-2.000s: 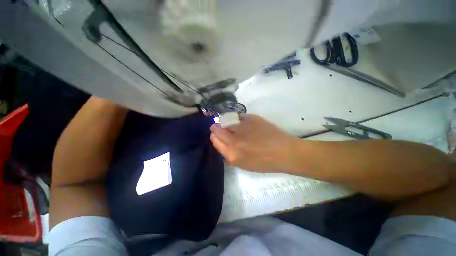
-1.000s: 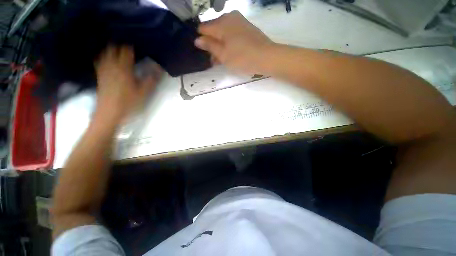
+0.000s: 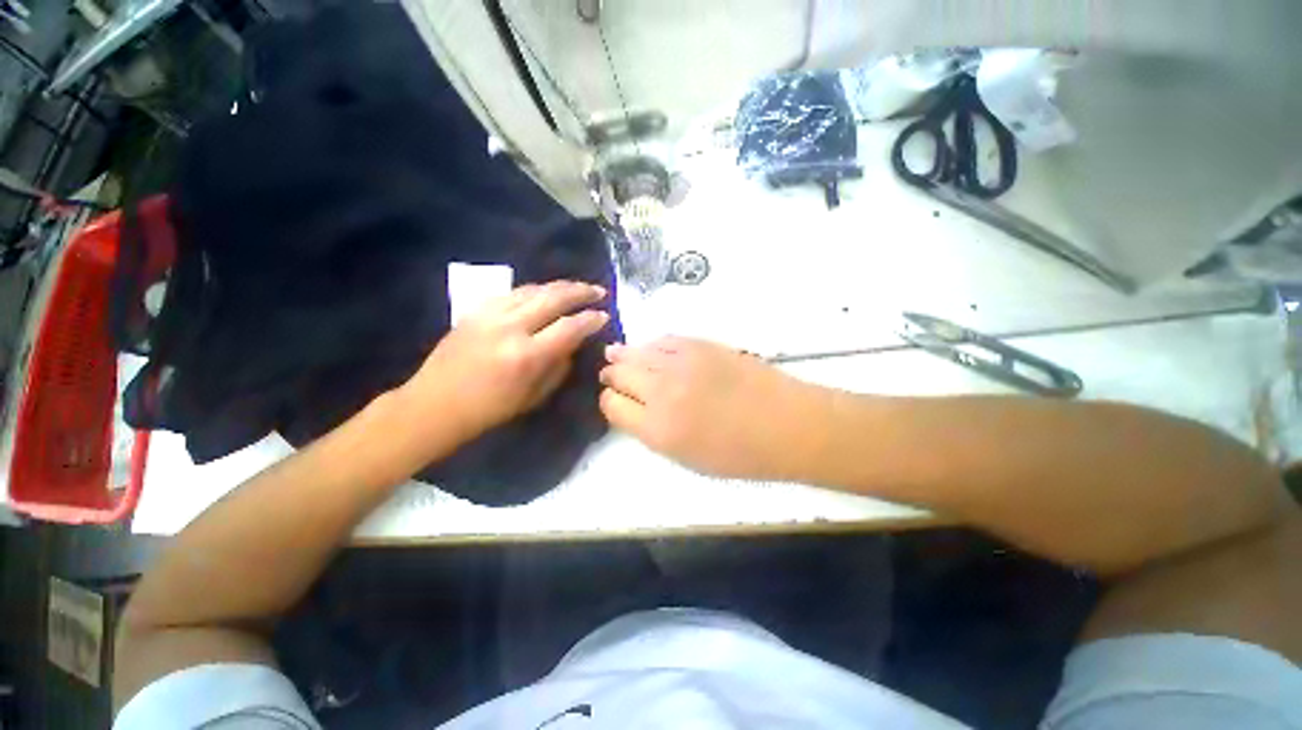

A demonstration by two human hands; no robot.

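Observation:
The black garment [image 3: 329, 186] is spread over the left of the white machine table, its right edge beside the presser foot [image 3: 638, 257]. A white label [image 3: 478, 290] lies on it. My left hand [image 3: 514, 350] lies palm down on the garment, fingertips near its right edge. My right hand [image 3: 700, 399] has thumb and fingertips pinched together on the garment's edge, just in front of the presser foot. Whether a small piece is between the fingertips is hidden.
Thread snips [image 3: 992, 354] lie at right. Black-handled scissors [image 3: 960, 150], a grey metal bar [image 3: 1035, 240] and a plastic bag of dark pieces [image 3: 797, 126] lie behind. A red basket [image 3: 72, 371] stands far left. The machine head [image 3: 685, 50] hangs over the back.
The garment has been spread flat and now lies beside the foot with its label showing. My left hand has moved right onto it. My right hand has come forward along its edge.

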